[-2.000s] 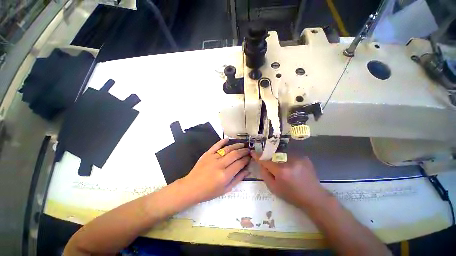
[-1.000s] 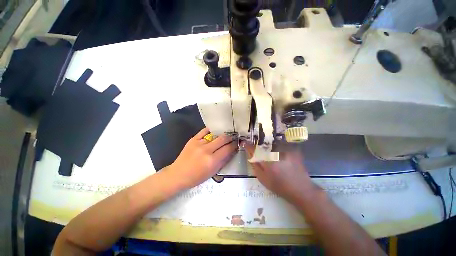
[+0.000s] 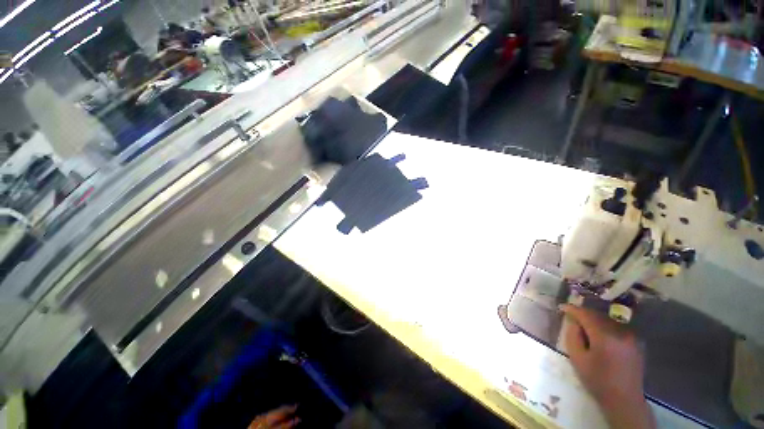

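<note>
The cream-white sewing machine (image 3: 607, 230) stands at the right, with its shiny needle plate (image 3: 536, 289) uncovered on the left side. My right hand (image 3: 605, 356) is under the machine head, fingertips by the presser foot; whether it holds anything is unclear. My left hand (image 3: 275, 417) is low at the bottom edge, mostly cut off and blurred, below the table by the blue-rimmed crate (image 3: 222, 385). A black tabbed panel (image 3: 377, 197) lies flat at the table's left end. A heap of black panels (image 3: 342, 130) lies beyond it. No piece is visible under the foot.
The white table's yellow-taped front edge (image 3: 410, 339) runs diagonally. A long metal-sided bench (image 3: 197, 239) lies along the left. A blurred person in white (image 3: 65, 117) is in the left background. Another wood-edged table (image 3: 704, 67) stands at the back right.
The view has swung left. My left hand has left the needle area and is low by the crate. The black workpiece beside the needle is gone from the table. My right hand stays at the machine.
</note>
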